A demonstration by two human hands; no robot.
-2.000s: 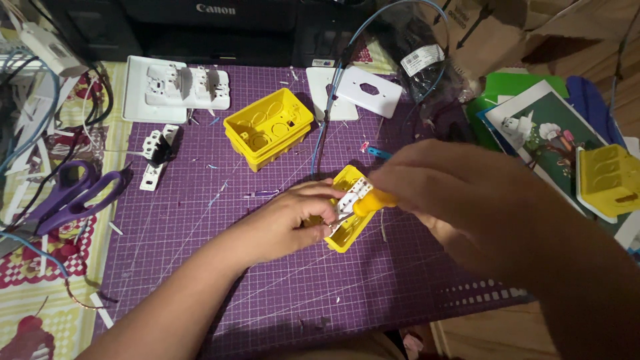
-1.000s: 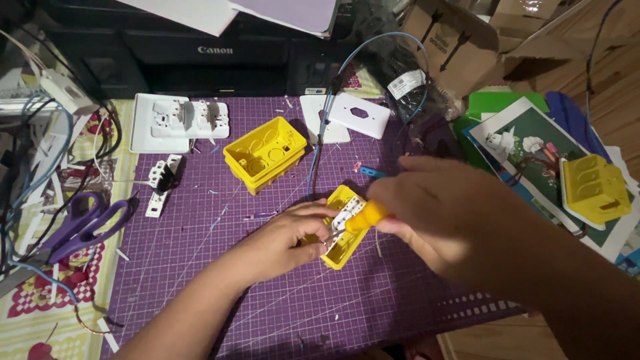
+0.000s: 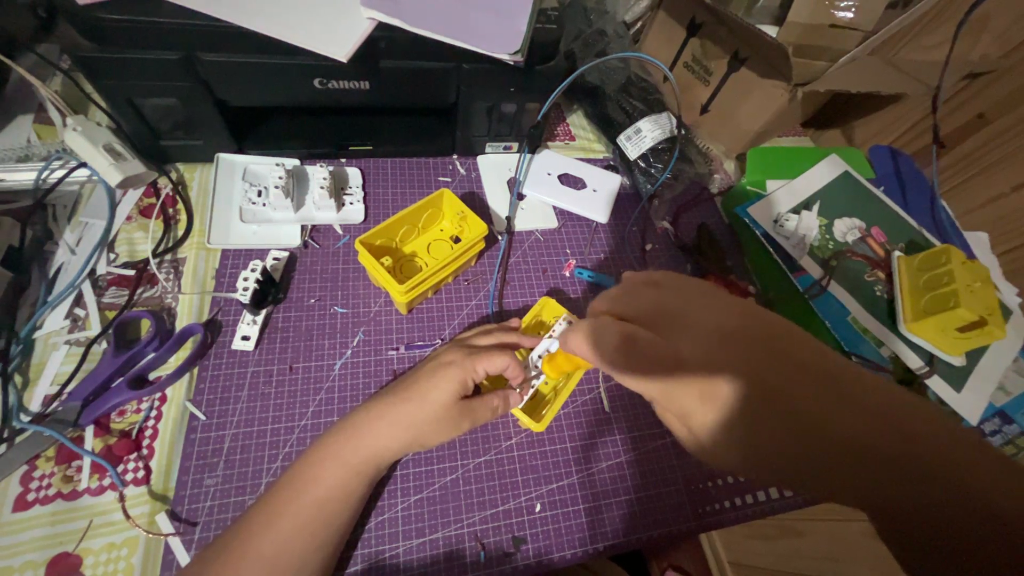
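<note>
A small yellow plastic electrical box (image 3: 546, 410) lies on the purple cutting mat (image 3: 320, 480), with a white socket module (image 3: 547, 344) over its opening. My left hand (image 3: 460, 384) grips the module's lower end with thumb and fingers. My right hand (image 3: 664, 352) is closed around the yellow handle of a screwdriver (image 3: 562, 364), just above the module. My left fingers hide the tool's tip. Blue and dark wires (image 3: 502, 272) run down towards the box behind my left fingers.
Behind are nested yellow electrical boxes (image 3: 420, 248), white cover plates (image 3: 572, 186) and a Canon printer (image 3: 336, 96). To the left lie purple-handled scissors (image 3: 144, 368) and a socket module with a black part (image 3: 260, 296). Another yellow box (image 3: 948, 300) rests on papers at right.
The right hand stays at the screwdriver handle and the left at the module; their grips look much the same. The view has shifted since the first frame.
</note>
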